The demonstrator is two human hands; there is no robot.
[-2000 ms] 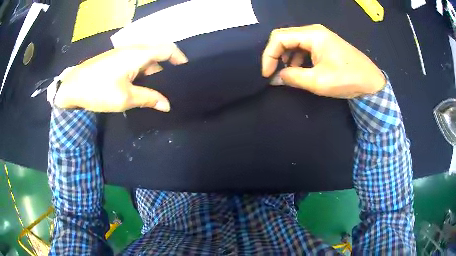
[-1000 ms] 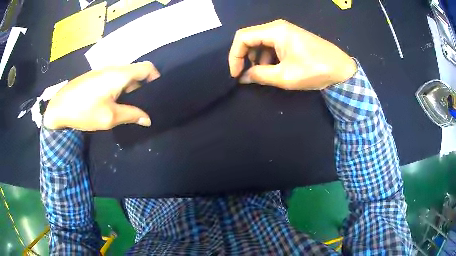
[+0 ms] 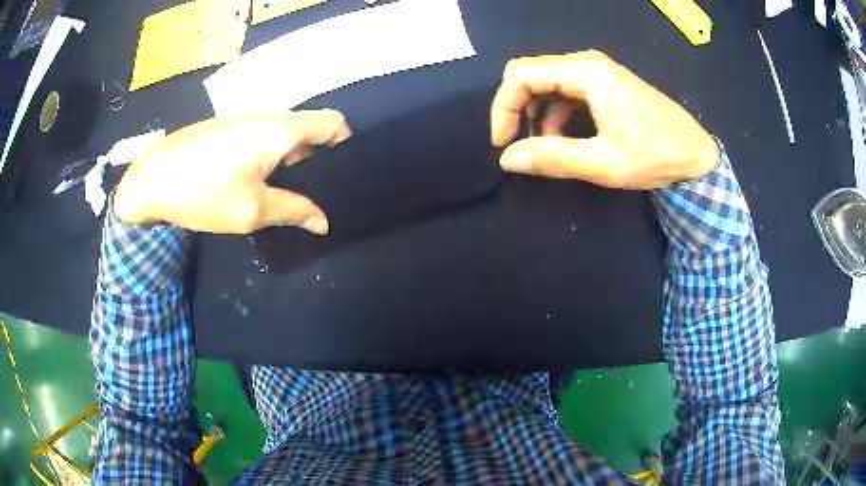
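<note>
A dark fabric piece (image 3: 408, 166) lies on the equally dark table (image 3: 427, 304), between my hands; its lower edge barely shows as a faint curved line. My left hand (image 3: 223, 176) rests at its left end, thumb and fingers spread apart. My right hand (image 3: 603, 123) is at its right end, fingers curled, with thumb and index tips very near each other at the fabric's edge; whether cloth is between them cannot be told. A white curved paper pattern (image 3: 342, 52) lies just beyond the fabric.
Yellow card patterns (image 3: 190, 43) lie at the far left, another (image 3: 686, 19) at the far right. A white strip (image 3: 123, 157) with a slim pointed tool is beside my left wrist. A thin pale stick (image 3: 777, 85) and a silver iron tip (image 3: 845, 228) are at right.
The view swung right, then back. The fabric's right part looks flatter, with its lower edge straighter. My right thumb and index tip look slightly farther apart. My left hand stays spread on the left end.
</note>
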